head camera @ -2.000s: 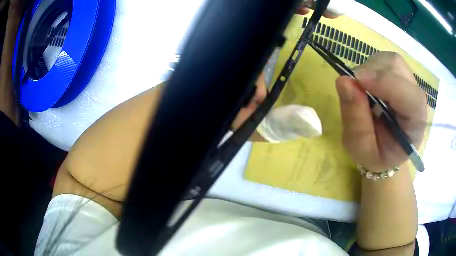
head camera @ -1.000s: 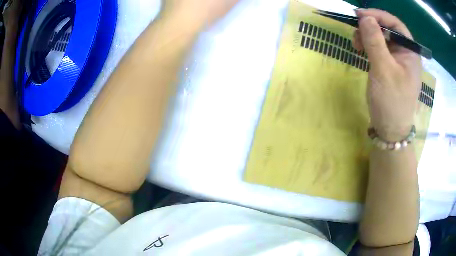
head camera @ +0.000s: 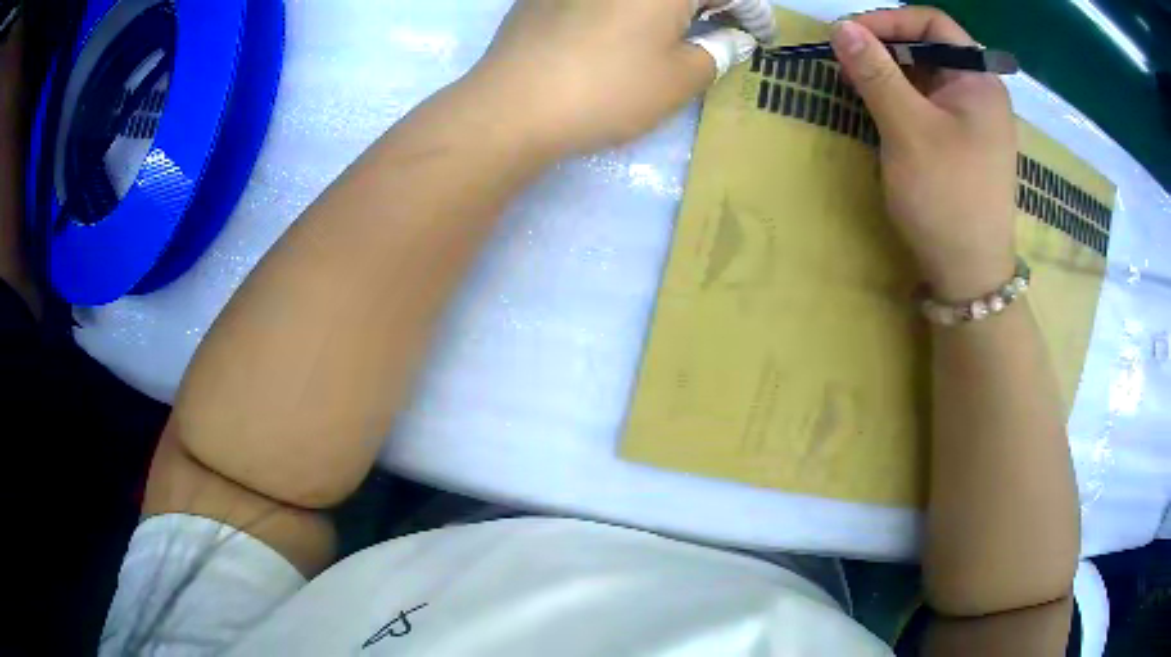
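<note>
A yellow sheet (head camera: 783, 321) lies on the white padded cover, with two close rows of small black pads (head camera: 822, 103) along its far part. My right hand (head camera: 944, 141) holds dark tweezers (head camera: 963, 57) nearly level, their tips pointing left at the left end of the rows. My left hand (head camera: 610, 77) reaches to the sheet's far left corner, with white finger cots (head camera: 727, 49) on its fingertips beside the tweezer tips. Its fingertips are partly cut off by the top edge, and whether they hold anything cannot be told. My right hand covers part of the rows.
A blue ring-shaped holder (head camera: 231, 141) with dark strips inside stands at the left on the white padded cover (head camera: 539, 321). A glossy dark green surface (head camera: 1047, 39) lies beyond the pad at the top right. My left forearm crosses the pad between the ring and the sheet.
The large black frame held in my left hand two seconds ago is out of view. My left hand has come back to the sheet's corner. My right hand with the tweezers has moved left.
</note>
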